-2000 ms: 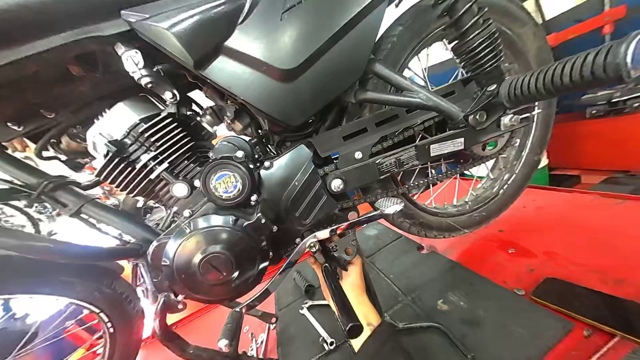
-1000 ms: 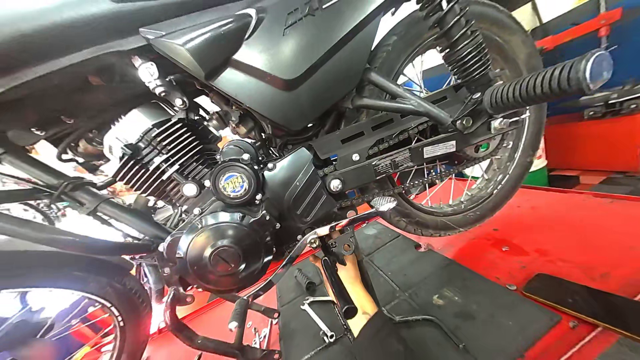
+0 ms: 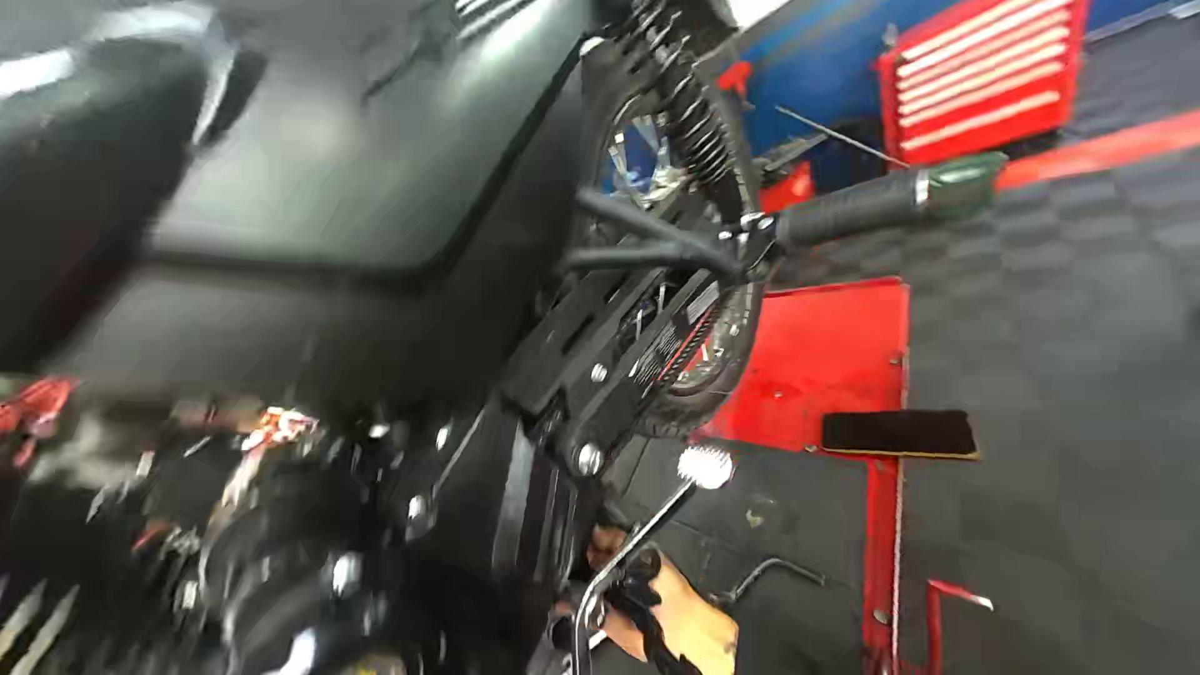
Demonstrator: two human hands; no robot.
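Observation:
My right hand (image 3: 689, 614) is low in the view, beneath the motorcycle, partly behind the bright metal foot lever (image 3: 626, 553) with its round pad. The hand's fingers are around a dark part (image 3: 642, 614), which looks like a footpeg with its bracket; blur hides the detail. Just left of the hand lies the dark lower engine area. Above it are the black swingarm (image 3: 619, 398) and chain guard (image 3: 562, 342). My left hand is not in view.
The rear wheel (image 3: 689, 412) stands over a red lift platform (image 3: 816, 361). A dark flat pad (image 3: 900, 433) lies across the platform's edge. A rubber-covered footrest (image 3: 848, 214) juts right. A bent metal rod (image 3: 778, 570) lies on the dark mat. A red louvered panel (image 3: 984, 80) stands behind.
The view has swung and moved much closer to the rear side panel. The right hand stays beneath the foot lever with the dark part.

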